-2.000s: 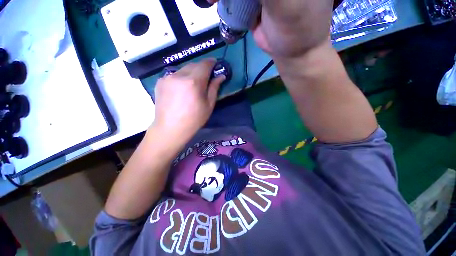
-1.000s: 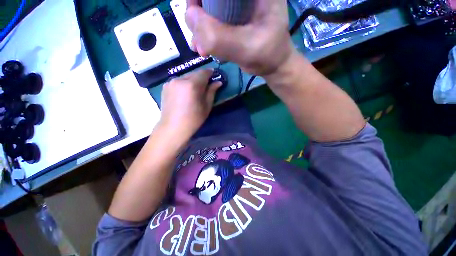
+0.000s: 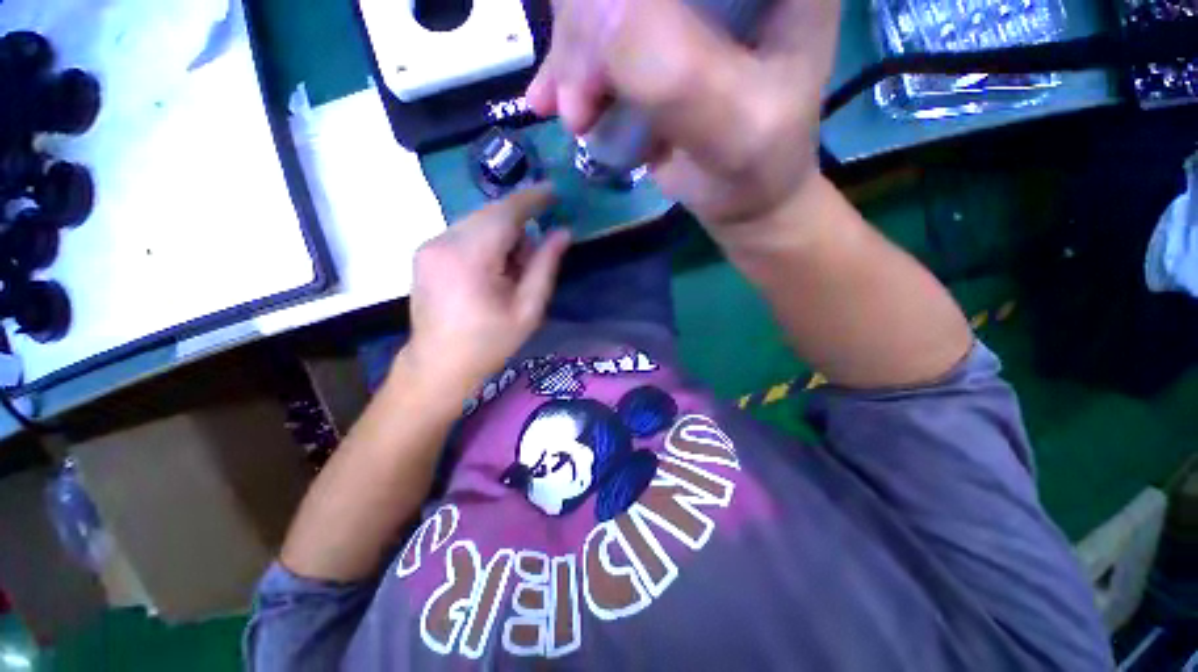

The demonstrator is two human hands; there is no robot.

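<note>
A small black module (image 3: 502,160) with a shiny centre lies on the green bench edge, just in front of the white fixture. My left hand (image 3: 480,278) is beside it, nearer my body, blurred, with thumb and forefinger apart and nothing clear between them. My right hand (image 3: 709,118) is closed round the grey electric screwdriver (image 3: 620,138), which is mostly hidden by the fingers. Its metal front end shows blurred below the fingers, over the bench edge right of the module. The bit tip cannot be made out.
The white fixture block (image 3: 453,53) on its black base stands behind the module. Black round housings (image 3: 59,194) cluster on the white mat (image 3: 171,197) at left. Clear plastic trays (image 3: 972,53) lie at upper right, with a black cable (image 3: 985,59) across them. A cardboard box (image 3: 197,525) is below the bench.
My left fingers have come off the black module, which now lies uncovered. My right hand still holds the screwdriver, now with its front end showing below the fingers. The camera view has shifted.
</note>
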